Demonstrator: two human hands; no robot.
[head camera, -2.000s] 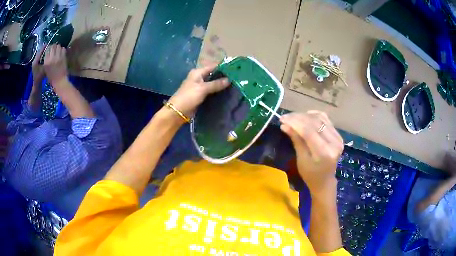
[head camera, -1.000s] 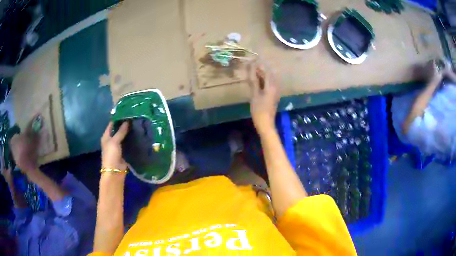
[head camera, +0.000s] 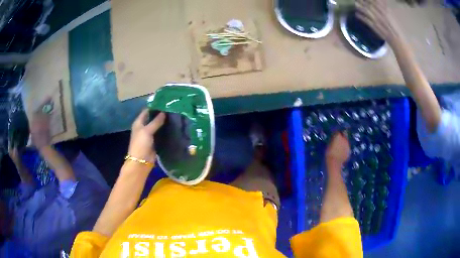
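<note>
My left hand (head camera: 146, 130) grips the left edge of a green housing (head camera: 189, 103) with a pale rim and a dark centre, held above my lap in front of the bench edge. A small yellowish spot shows on its lower right side. My right hand (head camera: 338, 147) is over the blue parts crate (head camera: 298, 171), among rows of small shiny and green parts. It is blurred and its fingertips are not clear, so I cannot tell whether it holds a part.
Applicator sticks (head camera: 237, 38) and a green-white lump lie on a stained backing board (head camera: 229, 65) on the bench. Two more housings (head camera: 305, 25) lie at the back right; another person's hand (head camera: 376, 20) is over one. Another worker's arm (head camera: 55, 161) is at the left.
My right hand has moved from near the sticks to the crate. The stick it held earlier is no longer in it. Another person's hand has reached over the right housing.
</note>
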